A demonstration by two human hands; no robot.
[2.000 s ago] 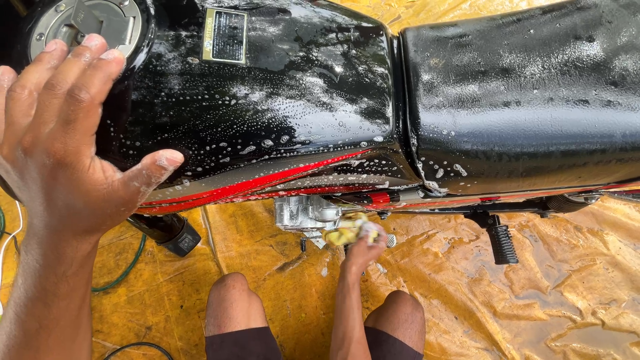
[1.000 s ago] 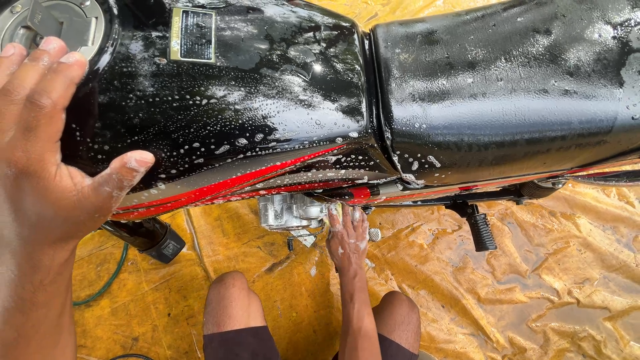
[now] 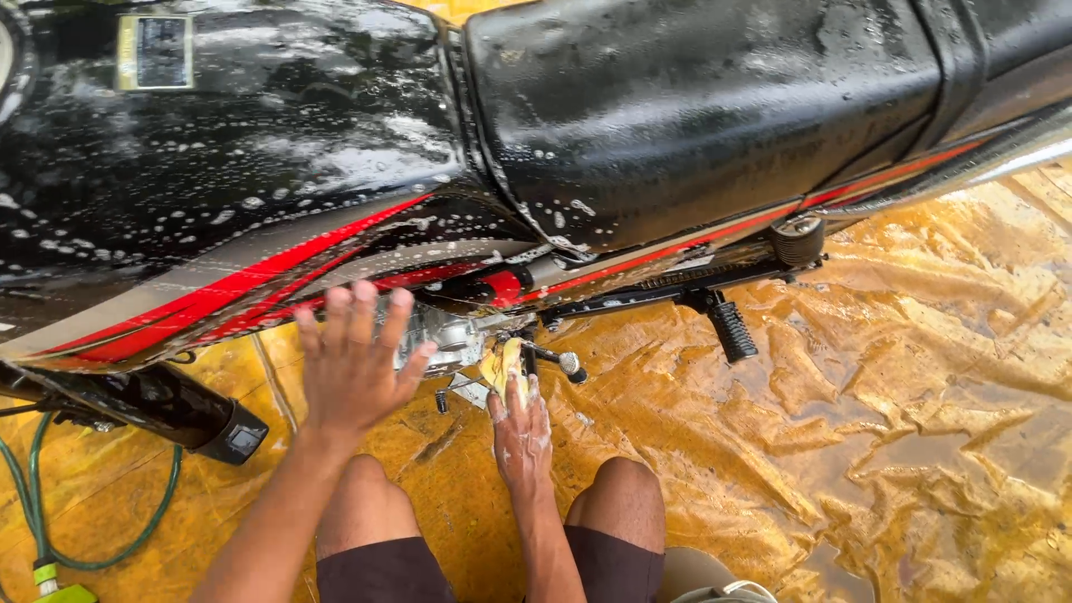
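Observation:
A wet black motorcycle with soap suds on its fuel tank (image 3: 276, 134) and a black seat (image 3: 687, 100) spans the upper view. My right hand (image 3: 521, 427), lathered with foam, holds a yellow cloth or sponge (image 3: 502, 368) against the lower side near the silver engine cover (image 3: 444, 339). Spread fingers of my left hand (image 3: 356, 368) hover at or near the tank's red-striped lower edge, with nothing in them; whether they touch it is unclear. A foot lever with a round metal end (image 3: 569, 363) is just right of the cloth.
A wrinkled, wet yellow tarp (image 3: 754, 435) covers the ground. A green hose (image 3: 159, 519) with a lime-green fitting (image 3: 67, 593) lies at lower left. A black tube-like part (image 3: 209, 427) juts out at left, and a ribbed footpeg (image 3: 730, 328) at right.
My left hand has left the area by the fuel cap and come down to the tank's lower edge. My right hand stays low by the engine. The view has shifted toward the seat.

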